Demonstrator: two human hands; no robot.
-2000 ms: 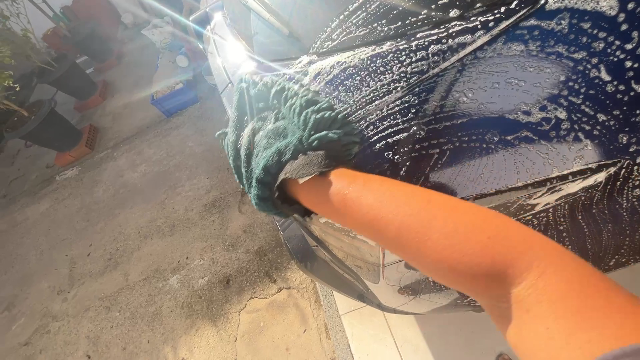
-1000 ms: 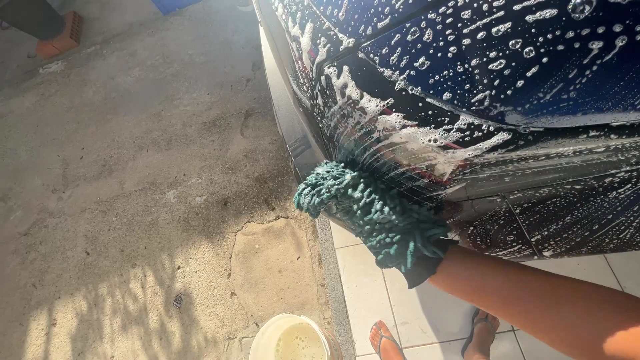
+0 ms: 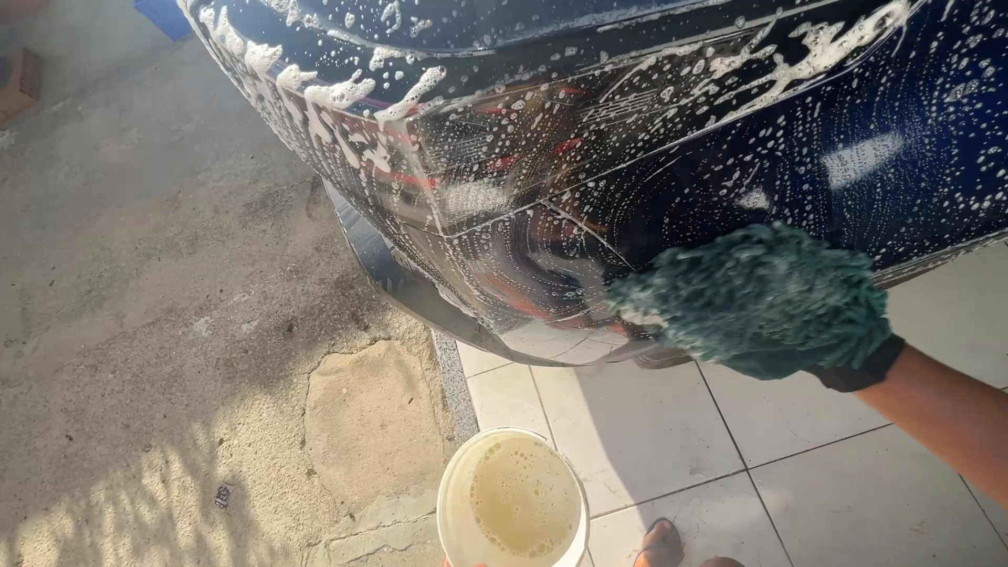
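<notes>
My right hand (image 3: 756, 303) is inside a green microfibre chenille wash mitt (image 3: 787, 291) with a dark cuff at the wrist; the mitt hides its fingers. The mitt lies against the lower side of a dark blue car's corner (image 3: 567, 205), which is wet and streaked with soap foam. A lamp with red parts (image 3: 504, 150) shows under the suds. At the bottom edge, a white bucket (image 3: 512, 504) holds cloudy, bubbly water. Only fingertips of my left hand (image 3: 465, 563) show there, at the bucket's near rim; the rest of that hand is out of view.
Pale floor tiles (image 3: 646, 425) lie below the car, bordered by a grey strip (image 3: 455, 386). Rough concrete (image 3: 157, 276) spreads over the left side. A foot in a sandal (image 3: 660, 543) stands beside the bucket. A blue plastic object (image 3: 164, 17) and a reddish-brown block (image 3: 20, 83) are at upper left.
The mitt has moved from the car's outer edge round to the side panel at the right. The bucket, cut off low in the frame one second ago, has shifted right over the floor. The view has turned downward.
</notes>
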